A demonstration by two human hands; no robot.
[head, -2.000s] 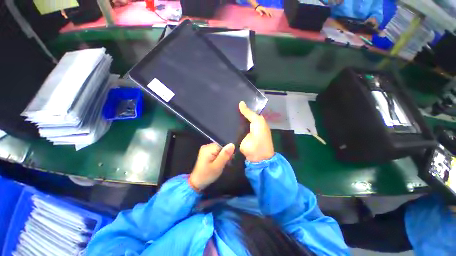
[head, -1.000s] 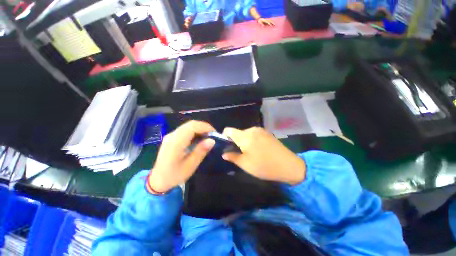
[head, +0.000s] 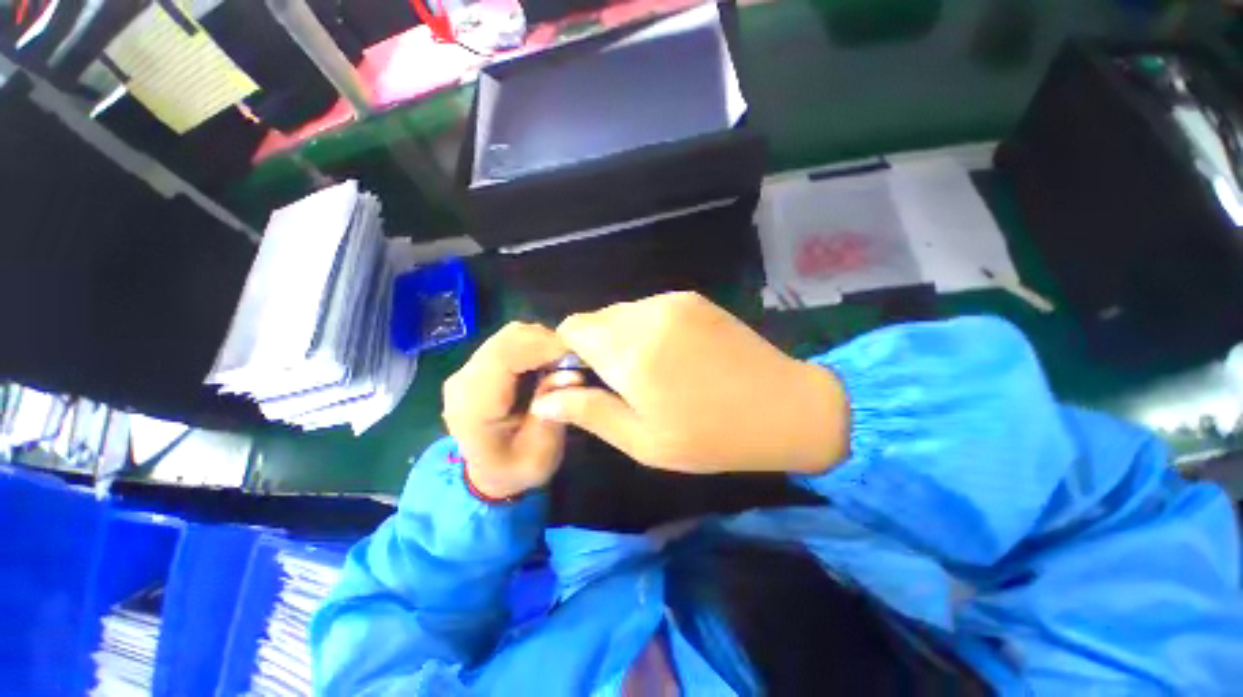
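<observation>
My left hand (head: 502,411) and my right hand (head: 702,388) meet low in the centre of the view. Their fingers pinch the edge of a dark slab, likely the tablet (head: 570,364), seen nearly edge-on; only a small bit of its dark and silvery edge shows between the fingertips. The rest of it is hidden by my hands or merges with the black area below them.
Ahead is a black foam tray (head: 614,181) with a dark panel. To the left are a white-sleeved stack (head: 293,293), a small blue parts bin (head: 435,305) and blue crates (head: 136,545). To the right are a white sheet (head: 941,225), a thin stick (head: 1018,289) and black trays (head: 1118,204).
The tablet was first held up with its black face showing, then tilted down edge-on between both hands. Since then my right hand has closed over my left fingertips, and the view has shifted downward.
</observation>
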